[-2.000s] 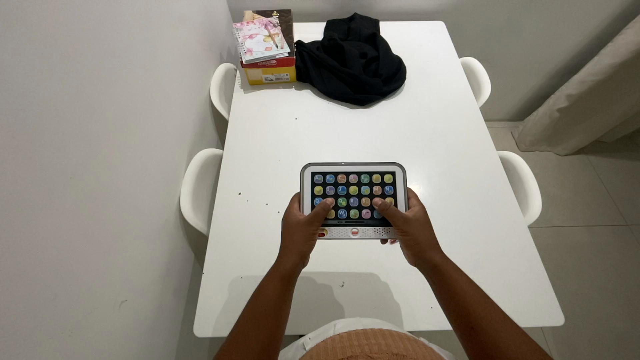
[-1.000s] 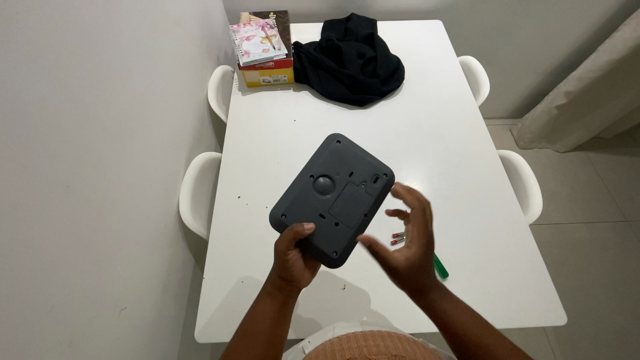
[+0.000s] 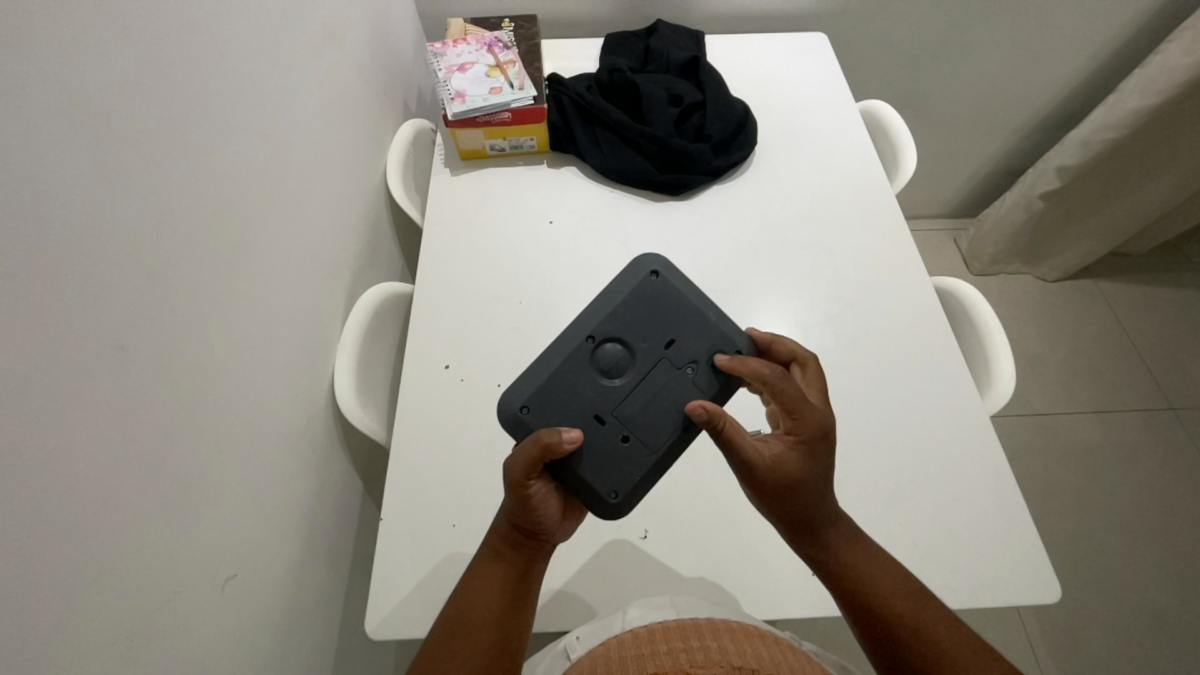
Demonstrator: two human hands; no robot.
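Observation:
A toy tablet (image 3: 609, 403) with a dark grey plastic back is held above the table, its back facing me and tilted diagonally. My left hand (image 3: 547, 487) grips its lower left corner, the thumb on the back. At the right edge is my right hand (image 3: 783, 412), its thumb and forefinger apart and resting on or near the back beside the battery cover (image 3: 656, 403). Whether the right hand carries any of the tablet's weight I cannot tell. The button side of the tablet is hidden. A small piece of something shows behind my right hand, mostly covered.
The white table (image 3: 487, 281) bears a yellow and red cardboard box (image 3: 497, 142) with spiral notebooks (image 3: 480, 75) on top, at the far left. Black cloth (image 3: 656, 122) lies bunched beside it. White chairs (image 3: 370, 361) stand along both sides; a wall is close on the left.
The tablet has been turned over from its button side to its back. My right hand let go of its edge, and has since moved closer, its fingertips now at the back by the battery cover.

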